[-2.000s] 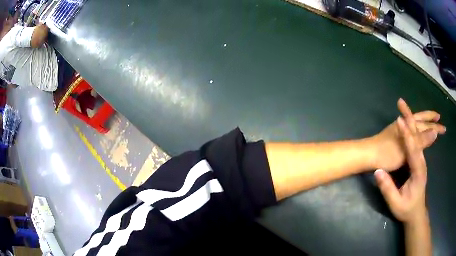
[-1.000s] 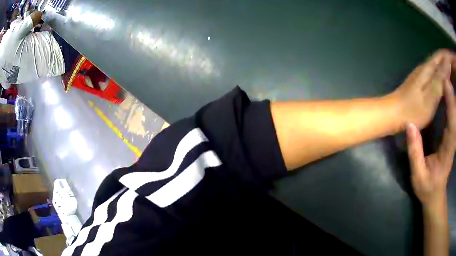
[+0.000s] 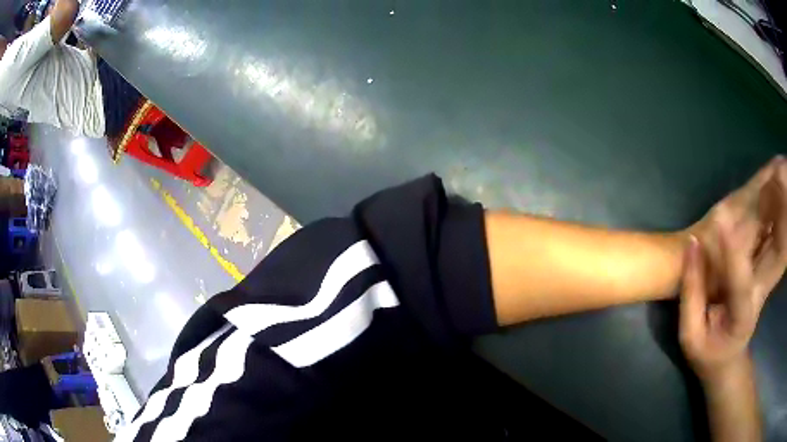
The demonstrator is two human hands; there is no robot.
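Note:
My left hand (image 3: 749, 220) reaches from the dark striped sleeve to the right edge, over the dark green mat (image 3: 518, 112). Its fingers are blurred and partly cut off by the edge. My right hand (image 3: 718, 328) comes up from the lower right. Its blurred fingers lie against the heel and palm of my left hand. No object shows in either hand.
A white ledge with dark cables (image 3: 733, 17) runs along the top right. At the upper left are a clear tray (image 3: 105, 10), a person in a pale shirt (image 3: 56, 82) and a red stool (image 3: 173, 155). Boxes (image 3: 45, 330) stand at the lower left.
The bench view has shifted. My hands were crossed with fingers spread, then touched near the right edge; now they sit lower, with my right fingers against my left palm.

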